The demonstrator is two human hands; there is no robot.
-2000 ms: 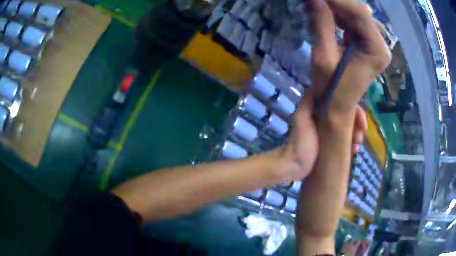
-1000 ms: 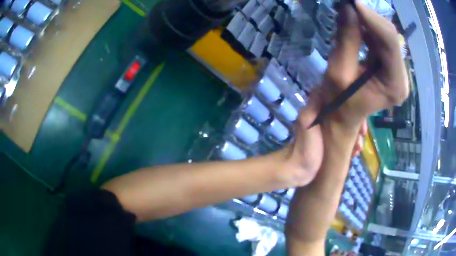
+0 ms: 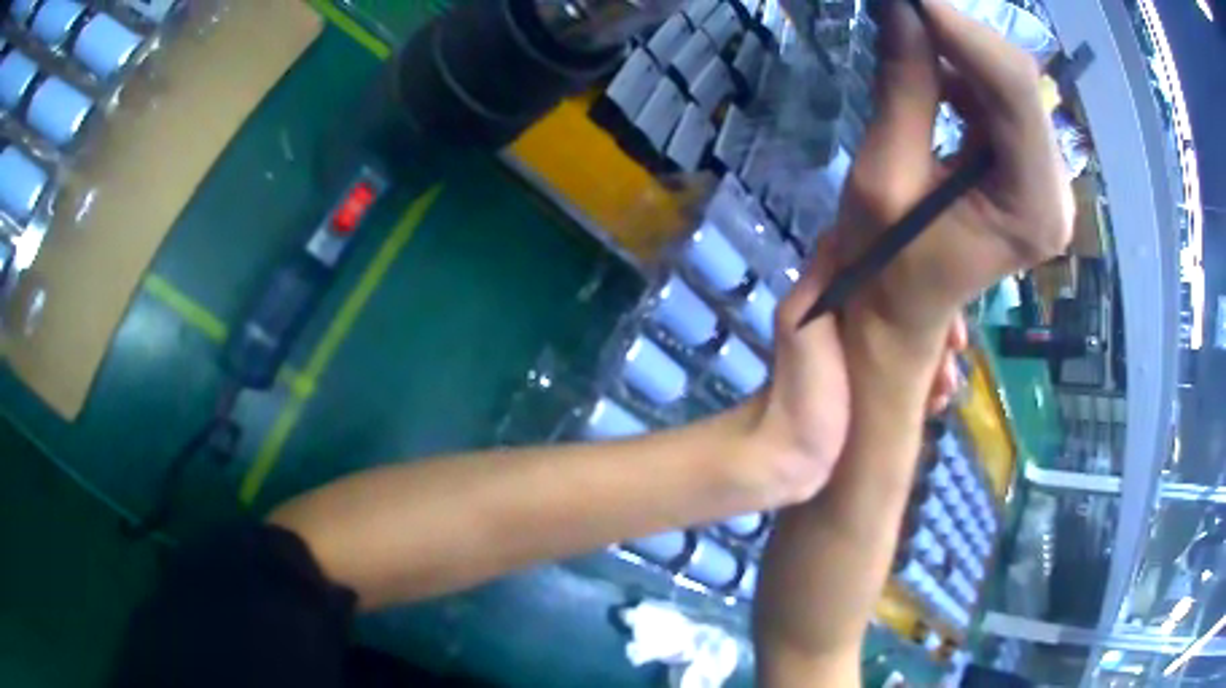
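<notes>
My right hand [image 3: 975, 168] is raised at upper right, with a slim black tool [image 3: 894, 242] in its grip. The tool's pointed end slants down left, over my left hand's thumb side. My left hand [image 3: 807, 417] lies against my right wrist; its fingertips show beyond the right forearm. The right forearm hides most of its fingers, so whether it holds anything cannot be told. Behind the hands, a clear blister tray holds pale blue-white housings [image 3: 655, 370], partly covered by both arms.
A hot air gun [image 3: 464, 81] with a red switch and cord lies at left. Beyond it a tan board [image 3: 175, 202] bears a tray of housings. Grey parts [image 3: 672, 101] sit behind an orange edge [image 3: 592, 161]. Another tray [image 3: 955, 524] is at right. A white cloth [image 3: 679, 642] lies at bottom.
Over the last two seconds the right hand has turned, so the tool shows more fully across the wrists. In the last second both hands have shifted slightly left in view.
</notes>
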